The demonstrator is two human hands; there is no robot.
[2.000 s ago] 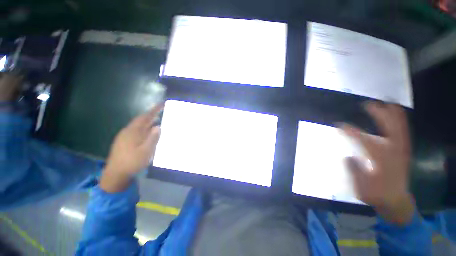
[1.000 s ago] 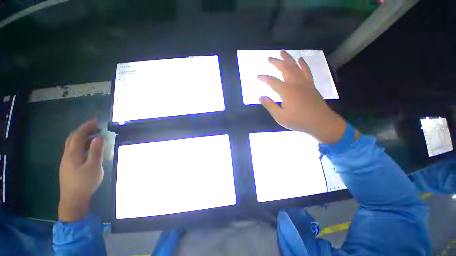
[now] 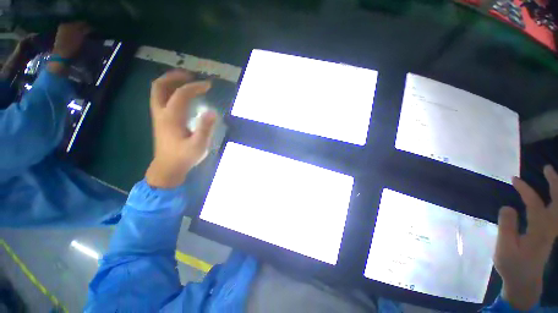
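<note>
Four tablets with lit white displays lie in a two-by-two block with wide black borders: upper left point(image 3: 306, 96), upper right point(image 3: 459, 127), lower left point(image 3: 278, 202) and lower right point(image 3: 431, 247). The two right displays show faint lines of text and small icons near their lower edges. My left hand point(image 3: 177, 131) is left of the block, fingers curled and apart, holding nothing, slightly blurred. My right hand point(image 3: 529, 235) is at the block's right edge, fingers spread, beside the lower right display. Whether its fingers touch the border cannot be told.
The dark green bench point(image 3: 125, 122) extends left, with a pale metal rail point(image 3: 189, 64) behind. At far left another person's blue sleeve point(image 3: 37, 122) and hand reach over dark units point(image 3: 92, 92). A red surface point(image 3: 520, 18) with small items is at top right. Grey floor with yellow lines lies below.
My right hand has moved from over the upper right display to the block's right edge. My left hand is raised beside the upper left tablet. The view has turned, and the lower right display now shows text.
</note>
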